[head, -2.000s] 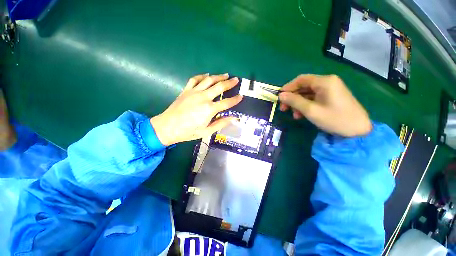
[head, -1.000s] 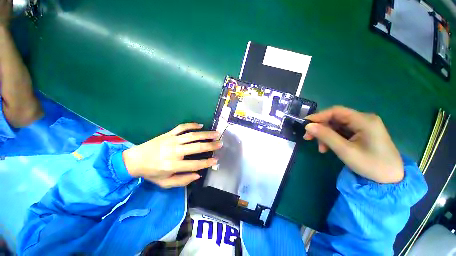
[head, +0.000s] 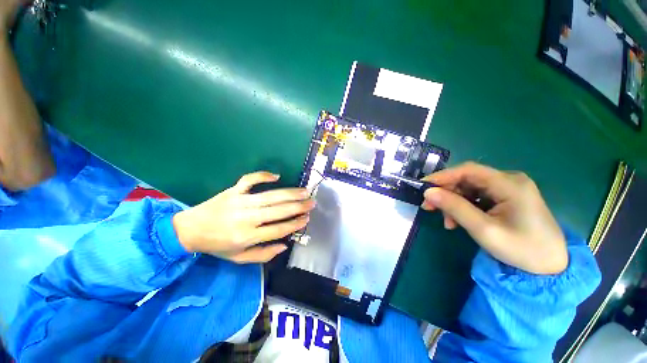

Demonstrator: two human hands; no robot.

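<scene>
The open tablet unit lies in front of me, its silver panel towards me and its main board at the far end. My left hand lies flat with fingers spread, fingertips on the tablet's left edge. My right hand pinches thin tweezers between thumb and index finger. The tweezer tips point left over the right part of the board; whether they hold anything is too small to tell. The black-and-white adhesive tape sheet lies at the tablet's far edge, its near end hidden by the tablet.
Another open tablet lies at the far right on the green mat. Long tape strips stand at the right edge. Another person's bare forearm is at the left. A small dark cluster sits at the top left.
Two seconds ago both hands were at the tape sheet. My left hand has since moved to the tablet's left edge, and my right hand with the tweezers to the board's right side.
</scene>
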